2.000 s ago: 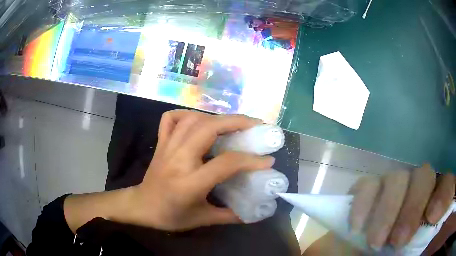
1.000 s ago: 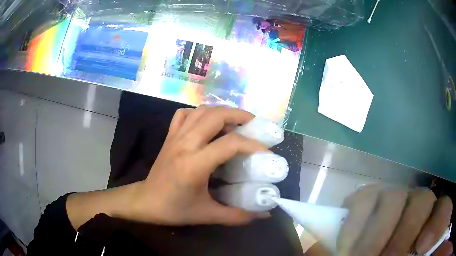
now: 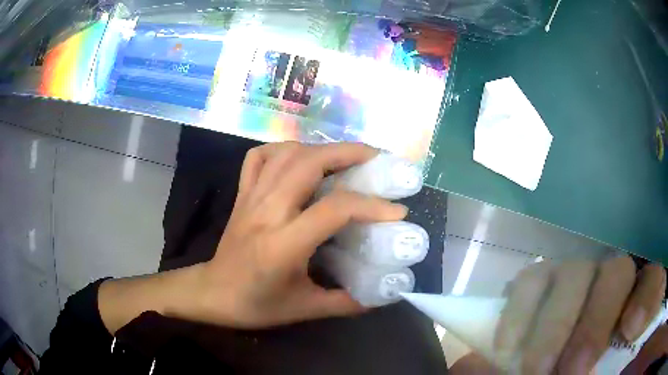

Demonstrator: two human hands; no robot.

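Note:
My left hand [image 3: 282, 234] holds three white plastic housings [image 3: 392, 240] over the dark-covered lap, their rounded ends facing right. A finger lies between the top housing [image 3: 392, 176] and the middle one. The lowest housing [image 3: 381, 284] sits close under the middle one. My right hand [image 3: 579, 311], at the lower right, is closed around a white dispensing cone [image 3: 469, 316]. The cone's tip is at the end of the lowest housing; whether it touches is hard to tell. Small recesses show in the housing ends. The right hand's lower part is cut off by the frame.
A green mat [image 3: 586, 146] bears a folded white paper [image 3: 513, 135] and a thin swab [image 3: 553, 16]. A shiny holographic sheet [image 3: 168, 69] lies along the table edge, under clear plastic trays [image 3: 307, 16]. Yellow scissor handles [image 3: 660, 139] show at the right rim.
The upper housing and the middle one are spread further apart than a second ago, with a finger between them. The cone tip stays by the lowest housing. Before that, it was at the middle one.

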